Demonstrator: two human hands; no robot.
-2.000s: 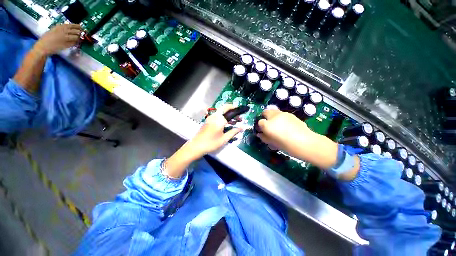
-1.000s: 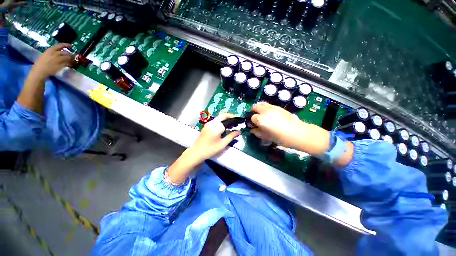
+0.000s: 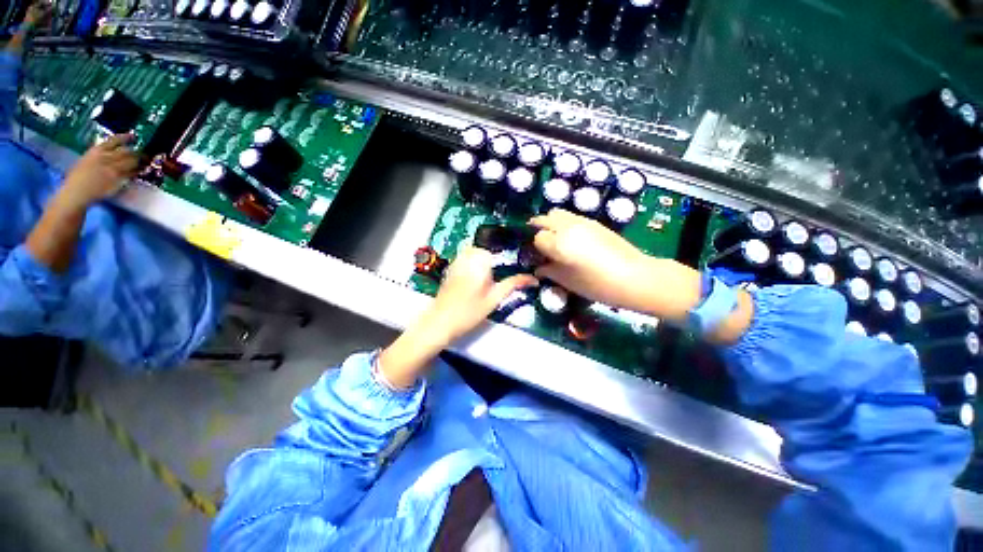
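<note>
My left hand (image 3: 466, 293) is over the green circuit board (image 3: 660, 224) and holds black capacitors (image 3: 498, 236) between its fingers. My right hand (image 3: 587, 259) meets it from the right, its fingertips at the capacitors; whether they grip one is hidden. Two rows of upright capacitors (image 3: 522, 178) with white tops stand along the board's far side. More white tops show under my hands near the front edge. An orange-copper coil (image 3: 428, 261) sits at the board's left front corner.
A metal rail (image 3: 604, 388) runs along the near side, with yellow tape (image 3: 213, 236) at left. A neighbouring worker's hand (image 3: 105, 170) is at another board (image 3: 315, 140). Clear blister trays (image 3: 517, 81) lie behind. More capacitors (image 3: 825, 274) stand at right.
The view has shifted, so the boards sit further left and the trays higher. My hands stay together over the board. The coil and front white tops show more clearly.
</note>
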